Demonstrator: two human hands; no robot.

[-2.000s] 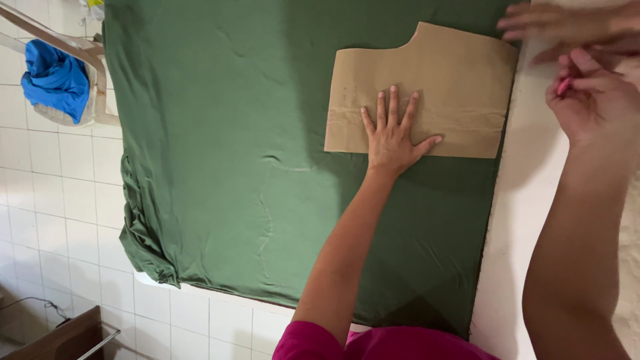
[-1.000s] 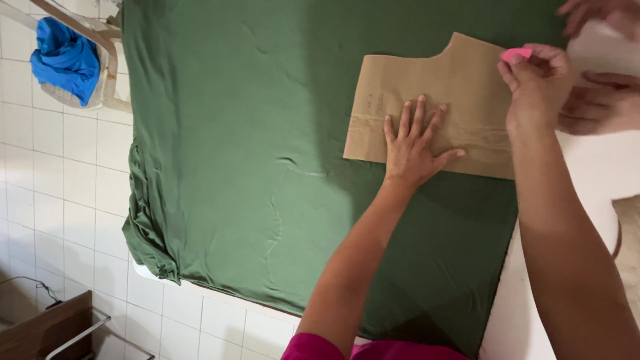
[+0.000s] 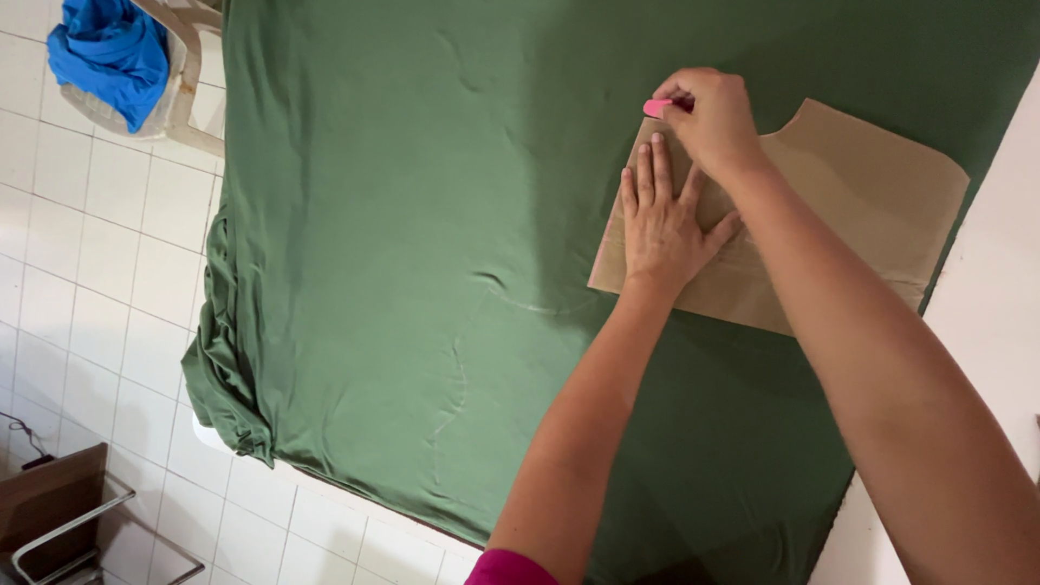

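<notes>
Green fabric (image 3: 390, 244) lies spread over a white table, with a brown paper pattern piece (image 3: 861, 179) flat on it. My left hand (image 3: 666, 223) presses on the left part of the paper with its fingers spread. Between the fingertips of my right hand (image 3: 711, 114) is a small pink piece, probably tailor's chalk (image 3: 656, 108), at the paper's upper left corner. A pink line runs along the paper's left edge. My right hand and forearm hide part of the paper. Faint pale lines mark the fabric left of my left forearm.
Fabric is bunched at the table's left corner. A blue cloth (image 3: 114, 61) lies on a plastic chair (image 3: 187, 73) at upper left. Lower left, a brown panel (image 3: 53, 496) and metal tubes stand on the white tiled floor. The bare white table edge (image 3: 987, 244) shows at right.
My right hand has moved left with the pink piece, from the paper's right side to its upper left corner. My left hand stays on the paper. Another person's hands at upper right are out of view.
</notes>
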